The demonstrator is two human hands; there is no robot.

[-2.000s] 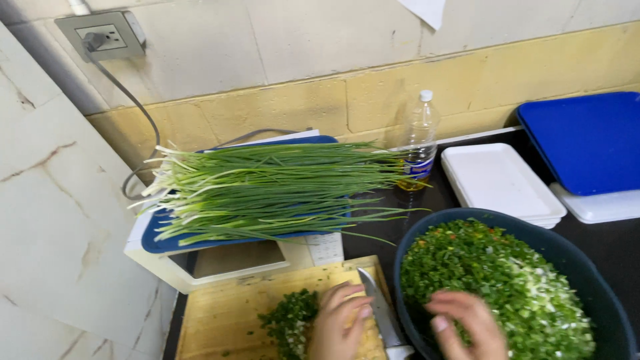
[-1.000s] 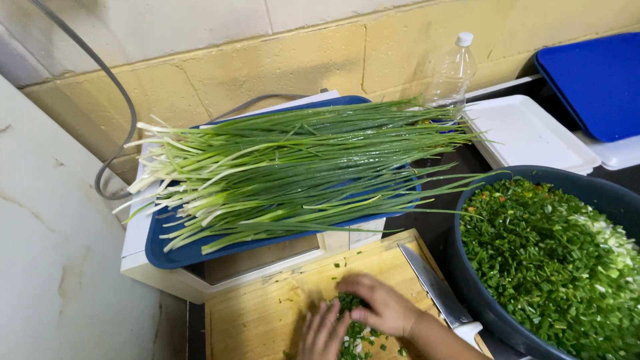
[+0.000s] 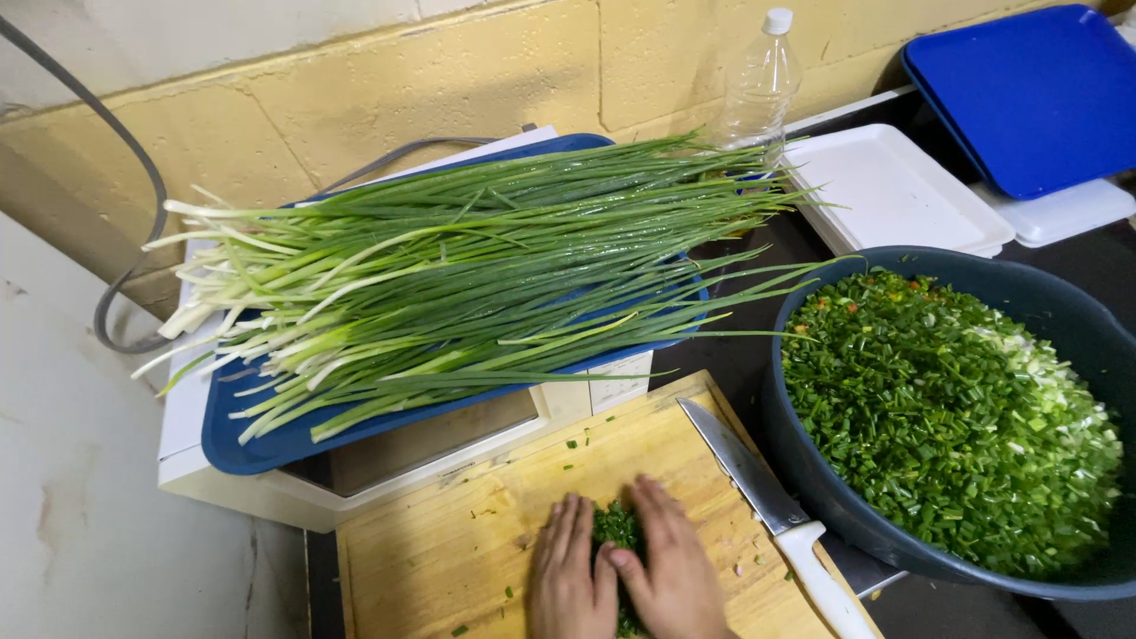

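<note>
My left hand [image 3: 572,572] and my right hand [image 3: 667,568] rest on a wooden cutting board [image 3: 444,550], cupped around a small heap of chopped green onion [image 3: 618,525] between them. Their thumbs nearly meet over the heap. To the right of my right hand, a kitchen knife with a white handle [image 3: 821,577] lies along the board's right side, blade pointing away. A large dark blue tub [image 3: 887,555] of chopped greens [image 3: 932,417] stands right of the board. Whole green onions [image 3: 497,257] lie in a blue tray [image 3: 240,453] beyond the board.
The blue tray sits on a white microwave oven [image 3: 311,510]. Behind the tub are a clear plastic bottle [image 3: 759,89], white trays [image 3: 896,191] and a bright blue tray [image 3: 1029,98]. A grey cable [image 3: 133,142] hangs at the left by the wall.
My right hand, over the tub's edge two seconds ago, is now on the board beside my left hand. Both now flank the chopped heap. The view has shifted closer.
</note>
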